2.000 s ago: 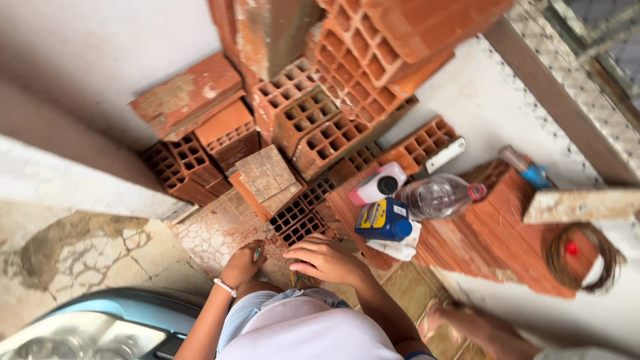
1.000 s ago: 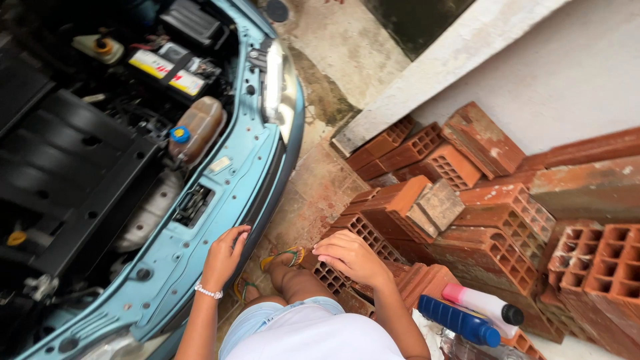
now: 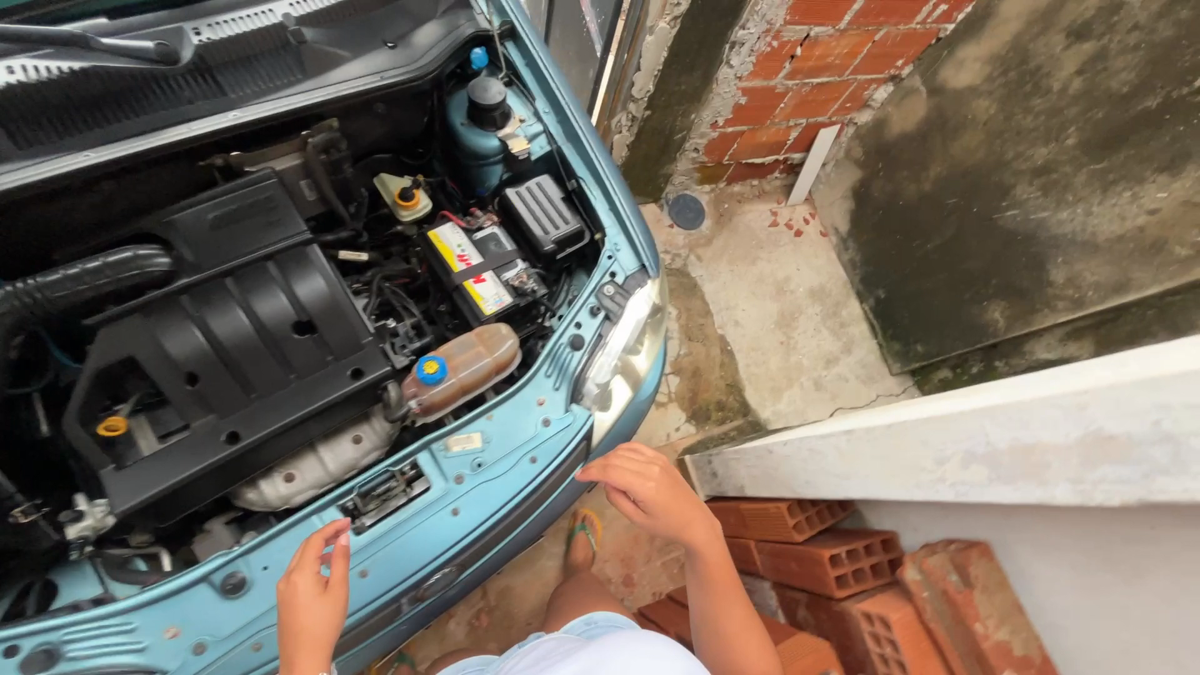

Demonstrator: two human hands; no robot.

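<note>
My left hand (image 3: 315,586) hovers over the blue front panel of a car, close to the hood latch (image 3: 386,495), with bent fingers and nothing in it. My right hand (image 3: 647,489) is above the bumper near the headlight (image 3: 621,361), fingers loosely curled and holding nothing. Behind the front panel lies the uncovered engine bay, with a black plastic engine cover (image 3: 234,366), a brownish coolant reservoir (image 3: 464,368) with a blue and yellow cap, and a car battery (image 3: 483,267). A yellow dipstick handle (image 3: 112,427) shows at the left.
Stacked hollow clay bricks (image 3: 830,562) stand at the lower right beside a low white wall (image 3: 956,427). Beyond the car are a concrete floor (image 3: 778,319), a round dark drain cover (image 3: 686,212), a leaning white strip (image 3: 814,164) and a brick wall (image 3: 825,66).
The view has swung from the brick stack and bottles to the car's engine bay. Both hands, near each other over the bricks earlier, are now at the car's front edge, farther apart.
</note>
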